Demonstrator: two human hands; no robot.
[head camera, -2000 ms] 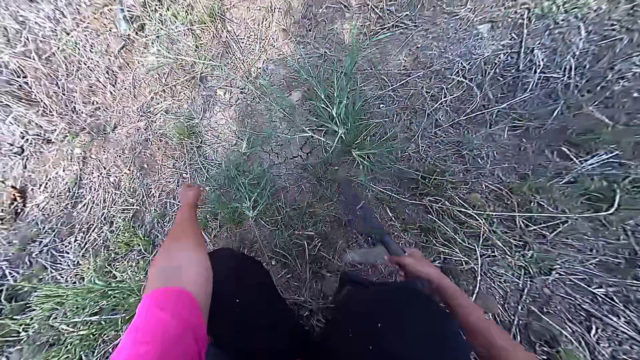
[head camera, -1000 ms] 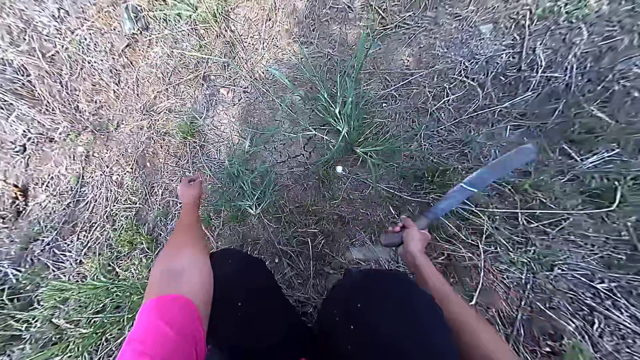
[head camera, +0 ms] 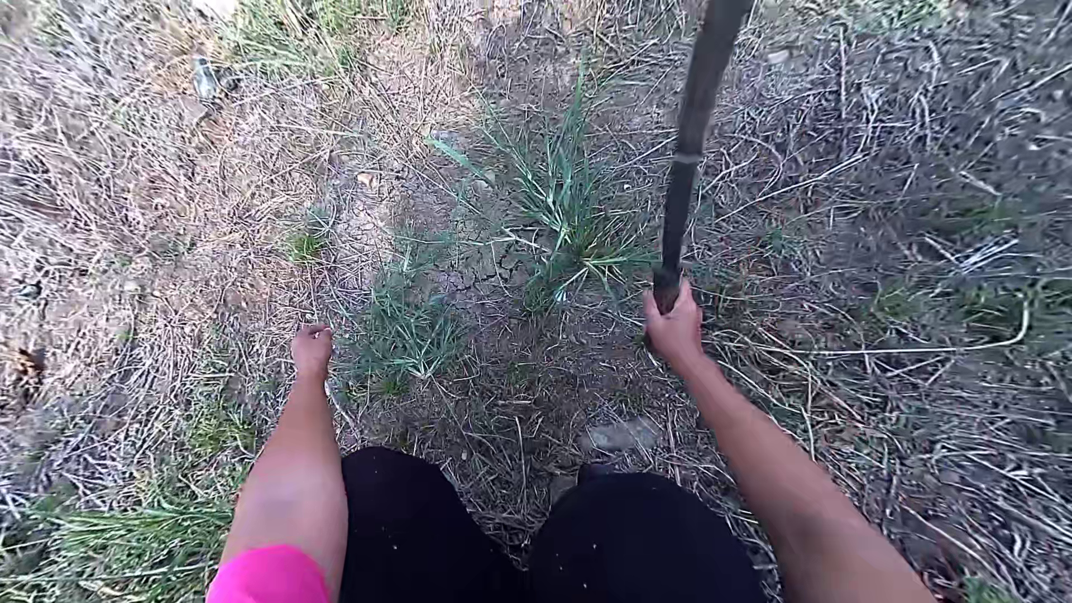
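Observation:
My right hand (head camera: 674,327) is closed around the handle of a machete (head camera: 693,126), right of the middle. The long dark blade points away from me and runs out of the top of the view. Just left of the blade grows a green grass tuft (head camera: 565,201). A lower, finer green tuft (head camera: 410,331) stands between my hands. My left hand (head camera: 312,347) is closed, to the left of that low tuft, with its fingers curled; no object shows in it.
Dry straw and stalks cover the soil around. A flat stone (head camera: 621,435) lies just beyond my right knee. More green grass (head camera: 138,540) grows at the lower left. A small greyish object (head camera: 205,79) lies at the upper left. A long dry stem (head camera: 913,348) lies at the right.
My right hand has moved forward with the machete, whose blade has swung from pointing right to pointing away from me. My left hand has stayed about where it was.

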